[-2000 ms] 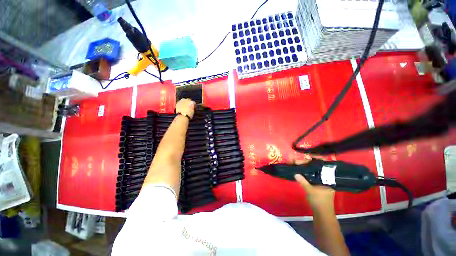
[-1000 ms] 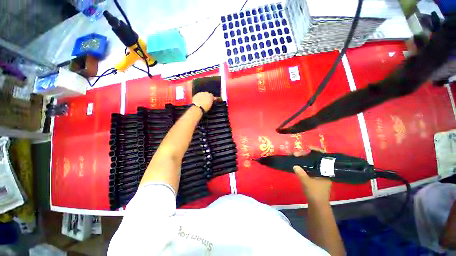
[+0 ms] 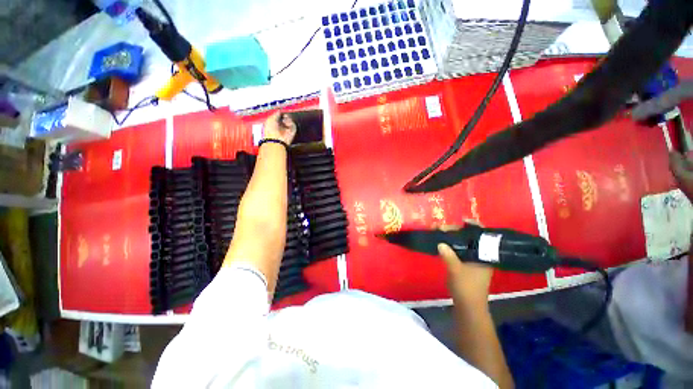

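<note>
Black door lock handles lie side by side in rows on the red sheets, left of centre. My left hand is at the left edge of a small dark screw box beyond the rows. Its fingers look bent together, with a dark spot at the fingertips; I cannot tell whether they hold a screw. My right hand grips the black corded electric screwdriver, held level over the red sheets right of the rows, its nose pointing left. My palm is partly hidden by the tool.
A yellow and black heat gun, a teal box, a blue bin and perforated trays stand beyond the red sheets. A thick black cable crosses the right side. Part of another person's hand shows at the right edge.
My left hand has moved from the near edge of the screw box to its left edge. The whole view has shifted, so things sit further left. The right hand keeps the screwdriver.
</note>
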